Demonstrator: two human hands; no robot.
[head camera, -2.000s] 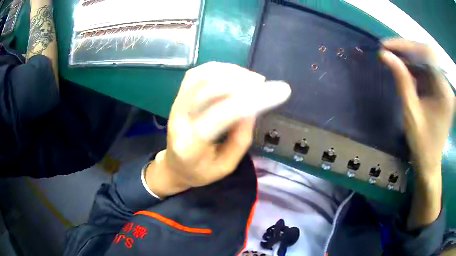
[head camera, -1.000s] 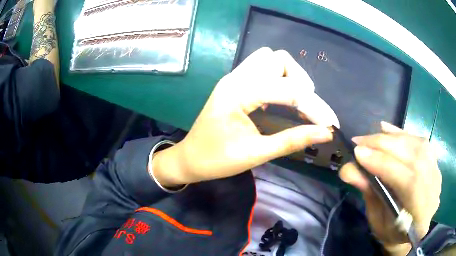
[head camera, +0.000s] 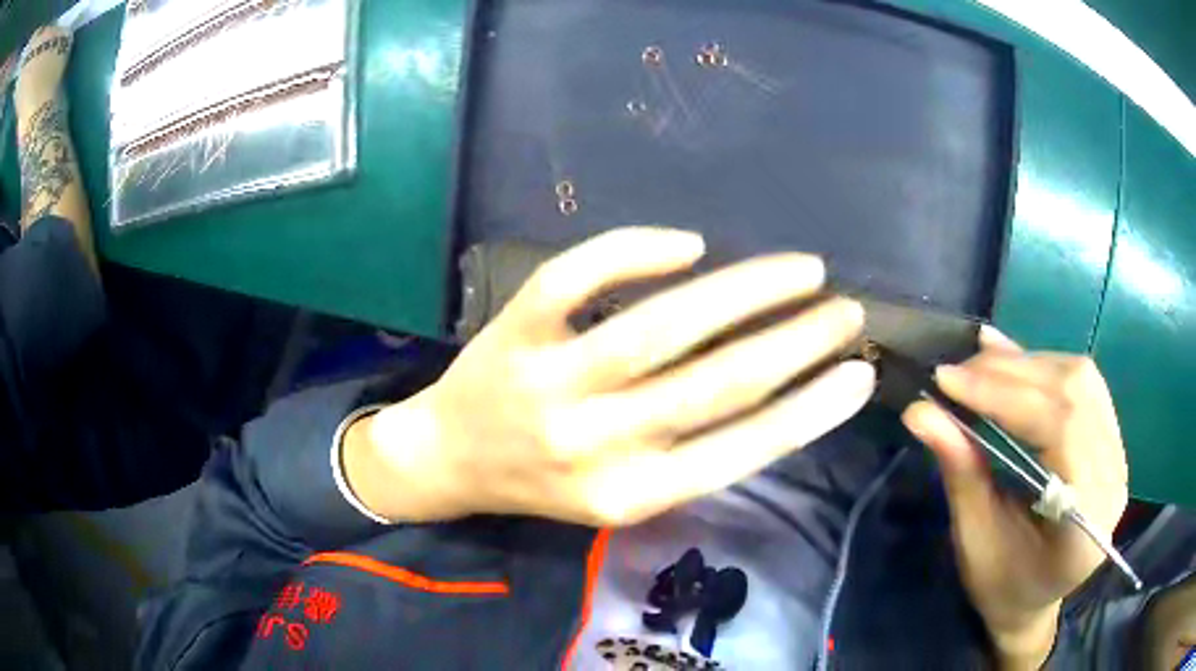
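Observation:
The long grey-tan fixture bar (head camera: 488, 283) lies along the near edge of the black tray; most of it and its stations are hidden. My left hand (head camera: 630, 393) lies over the bar, fingers stretched to the right and apart, with nothing visible held. A small copper ring (head camera: 868, 351) shows beside its fingertips. My right hand (head camera: 1030, 459) grips tweezers (head camera: 1003, 452), their dark tips pointing left to that spot; whether they hold anything is unclear. Copper coils (head camera: 710, 55) with fine leads lie on the far part of the tray, and a pair (head camera: 567, 198) at its left.
The black tray's rim (head camera: 1007, 184) runs up beyond my right hand. A clear flat case with rows of copper coils and hanging wires (head camera: 236, 118) lies left of the tray on the green bench (head camera: 407, 157). Another person's tattooed forearm (head camera: 50, 157) rests at the far left.
My left hand's pinched fingers have opened and stretched out over the bar. The tweezers stay in my right hand near its fingertips. The view has shifted right, uncovering coils at the tray's left.

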